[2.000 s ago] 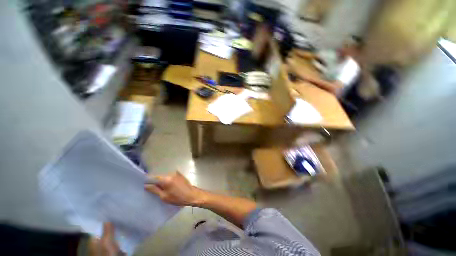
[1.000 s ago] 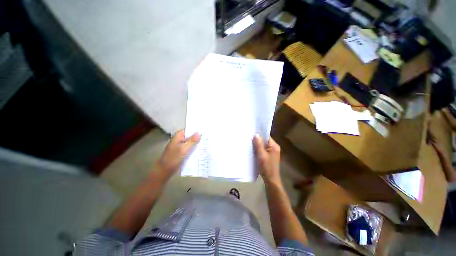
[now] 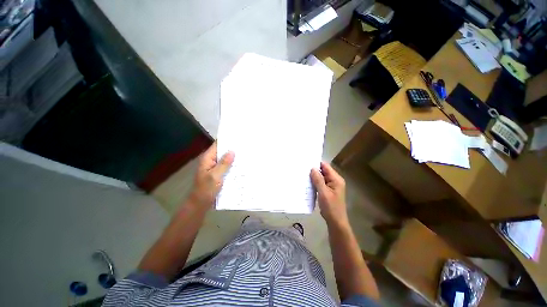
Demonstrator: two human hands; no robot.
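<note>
A stack of white paper sheets [image 3: 273, 129] is held up in front of my body, a little below the picture's middle height. The top sheet is overexposed, with faint printed lines near its lower edge. The sheets' edges are slightly uneven at the top. My left hand [image 3: 211, 175] grips the lower left edge, thumb on top. My right hand [image 3: 329, 186] grips the lower right edge, thumb on top. The fingers under the stack are hidden.
A wooden desk [image 3: 393, 111] at right bears loose papers [image 3: 441, 143], a calculator [image 3: 419, 98] and a telephone [image 3: 507, 133]. A cardboard box [image 3: 414, 258] with a plastic-wrapped dark item [image 3: 459, 288] stands below. A door with a metal handle [image 3: 105, 264] is at lower left.
The view has swung toward the dark doorway, and the desk has shifted right. The stack, tilted at left two seconds ago, is now upright in front of me, held at both sides.
</note>
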